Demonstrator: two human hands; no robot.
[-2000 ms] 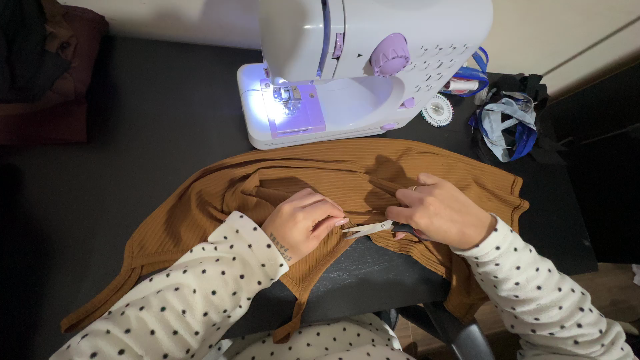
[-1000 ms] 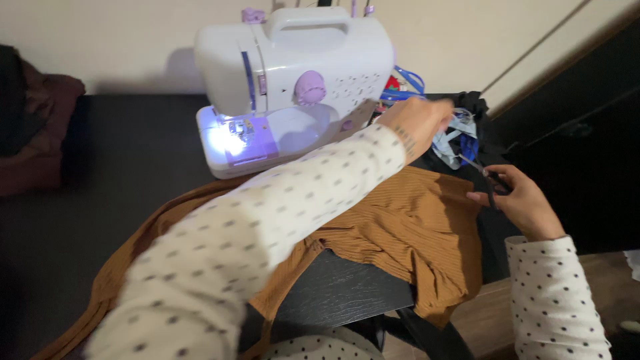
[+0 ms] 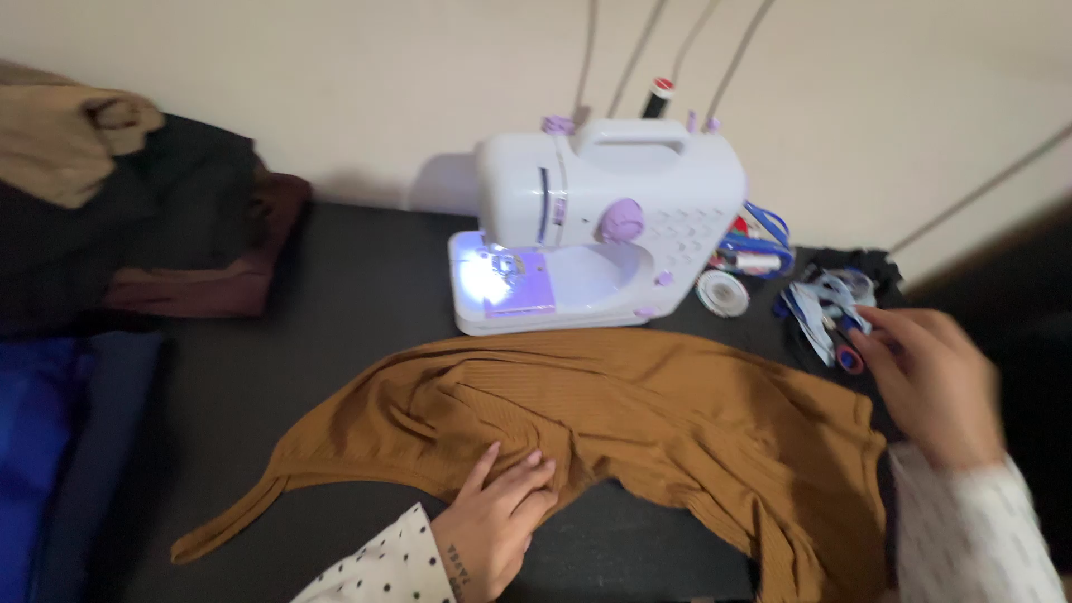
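Note:
A brown ribbed knit garment [image 3: 603,394] lies spread and wrinkled in front of the white sewing machine [image 3: 611,184], whose lamp is lit. My left hand [image 3: 498,519] rests palm down on the garment's near edge, fingers slightly apart, holding nothing. On the right, my right hand [image 3: 930,377] reaches to a small heap of light blue and dark fabric scraps [image 3: 816,310]. A pair of scissors [image 3: 849,358], with a dark and reddish handle ring showing, lies at the heap right beside its fingertips. Whether the fingers still grip the scissors or a scrap is unclear.
Folded dark and maroon clothes [image 3: 201,251] are stacked at the left, above blue fabric [image 3: 42,452]. A round pin wheel [image 3: 722,293] and a blue-trimmed pouch [image 3: 758,243] sit right of the machine. A black thread spool [image 3: 658,99] stands on top.
My left hand has come back from the scrap heap to the garment. My right hand, which held the scissors over the garment at first, is now at the heap. The view has shifted.

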